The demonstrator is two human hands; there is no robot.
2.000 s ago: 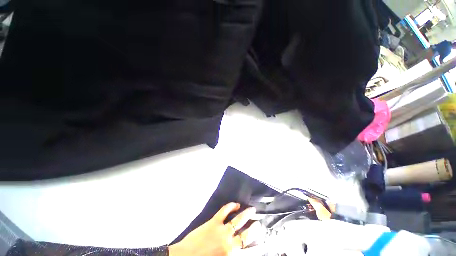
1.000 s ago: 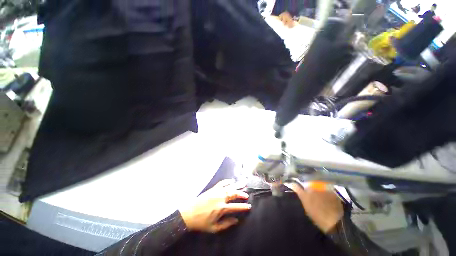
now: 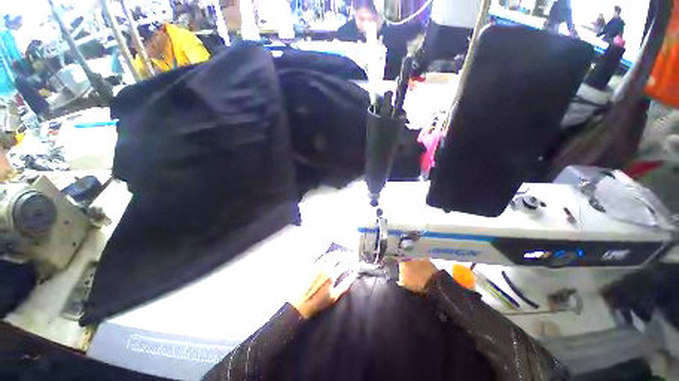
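Note:
A large black garment panel [image 3: 365, 327] lies from the needle area down towards my lap. My left hand [image 3: 322, 289] lies at the panel's left edge, left of the presser foot [image 3: 372, 266]. My right hand [image 3: 417, 274] is on the cloth just right of the foot, partly hidden by the white machine head [image 3: 461, 232]. Glare hides detail at the needle; I cannot tell whether the fingers grip or only press the cloth. A dark corner of cloth shows beyond my left fingers.
A pile of black pieces [image 3: 216, 171] lies behind left. An orange lump [image 3: 464, 276] and thin tools [image 3: 497, 290] lie right of my right hand. A dark tube holder [image 3: 381, 152] stands above the needle. A beige machine [image 3: 41, 223] is at left; people sit beyond.
The view has lifted and steadied, showing the whole machine head and the workshop. My left hand, first on cloth behind the head, is now beside the presser foot, with the panel in front.

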